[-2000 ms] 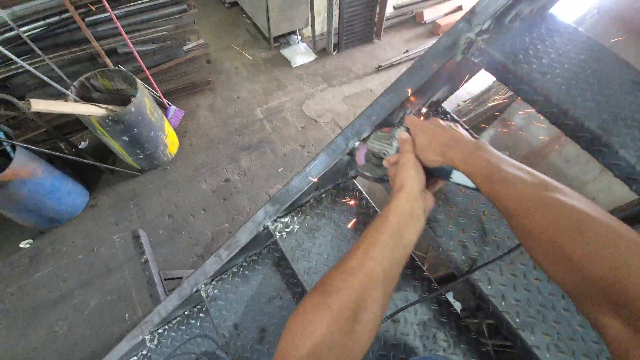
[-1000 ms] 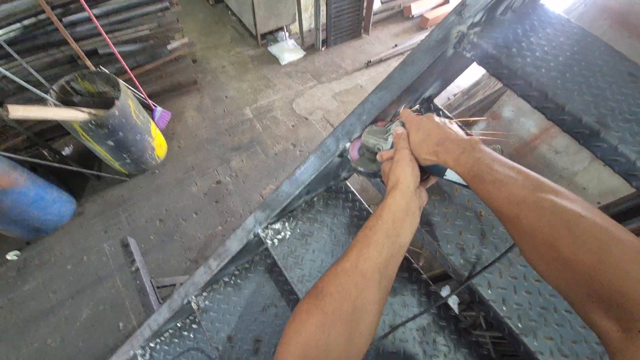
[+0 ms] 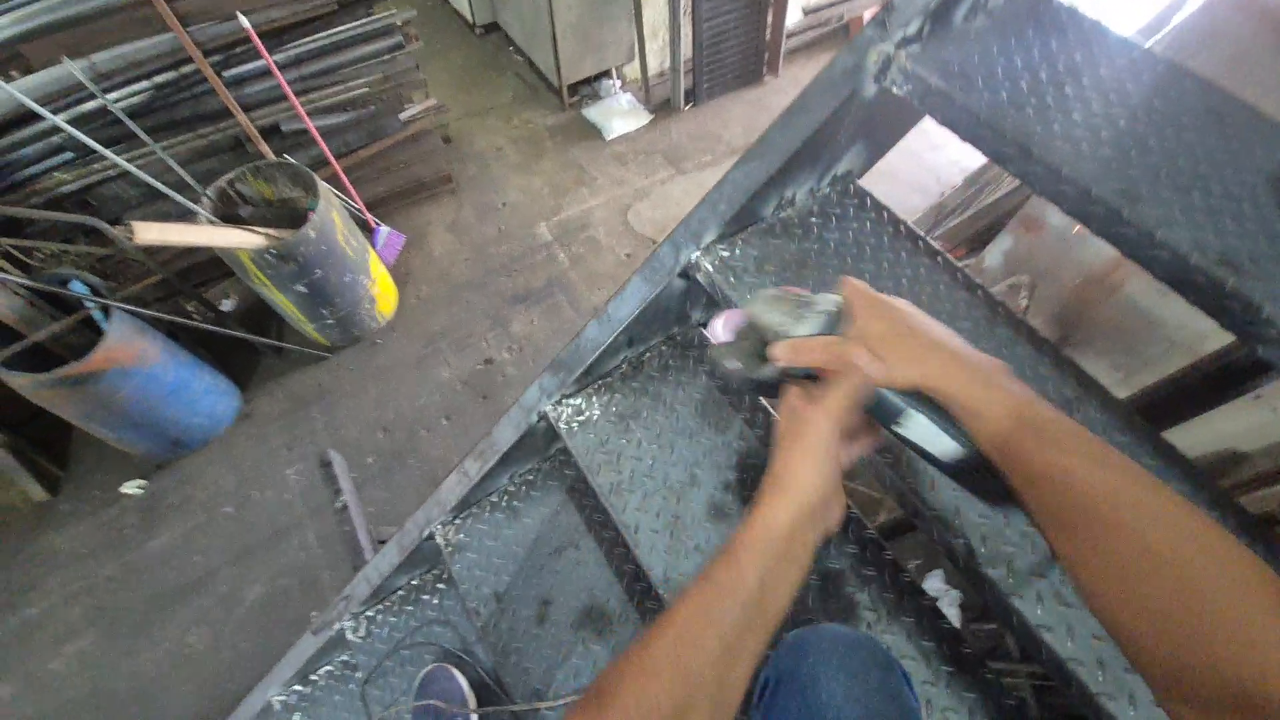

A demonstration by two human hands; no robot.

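Note:
Both hands hold an angle grinder [image 3: 800, 315] with a pinkish disc, blurred by motion, above a staircase of dark diamond-plate steel treads [image 3: 650, 440]. My left hand [image 3: 825, 400] grips it from below near the head. Over the top of its body lies my right hand [image 3: 890, 335], and the dark and white rear of the tool reaches out beneath the right wrist. The disc is close to the inner side of the steel stringer [image 3: 600, 335], near a tread corner with a bright weld mark; whether it touches cannot be told. No sparks show at the disc.
A black and yellow drum [image 3: 335, 270] and a blue drum [image 3: 160, 385] stand on the floor beside stacked metal lengths [image 3: 350, 90]. A purple broom [image 3: 388, 243] leans there. My shoe [image 3: 443, 692] and a thin cable [image 3: 530, 706] are on the lower treads. Gaps open between treads.
Sparks flew from the grinder in the earlier frames; none show at it now. The hands and grinder have come away from their earlier spot on the stringer. The view has shifted, bringing a knee and shoe in.

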